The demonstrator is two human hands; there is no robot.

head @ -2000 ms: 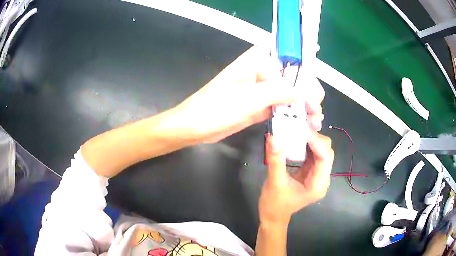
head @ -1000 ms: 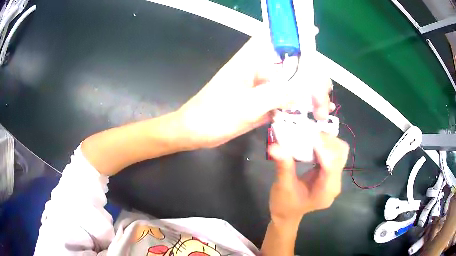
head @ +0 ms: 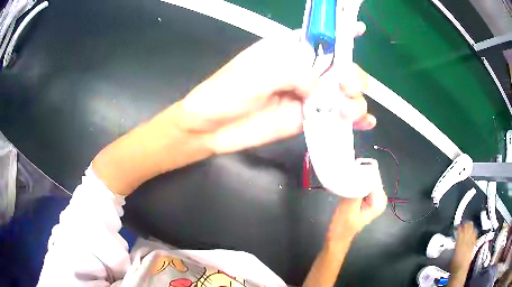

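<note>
My left hand (head: 264,95) is wrapped around a white housing shell (head: 331,151), its fingertips showing on the shell's right side. A bright blue battery cell (head: 322,22) lies in the shell's upper part, cut off by the top edge of the picture, with thin wires at its lower end. The shell curves down to the right. My right hand (head: 362,210) holds its lower curved end. The hands and shell are overexposed, so fine detail is lost. A red screwdriver handle (head: 306,171) lies on the bench just left of the shell.
A white arm (head: 453,171) with thin red and dark wires (head: 397,168) lies by the pale rail (head: 404,115). The green belt (head: 415,56) runs beyond. Another person's hand (head: 464,246) is among white parts at lower right. White curves (head: 19,31) lie at far left.
The white piece now shows as a longer curve bending to the right at its lower end. My right hand has moved right and slightly down. Another person's hand has reached in among the white parts.
</note>
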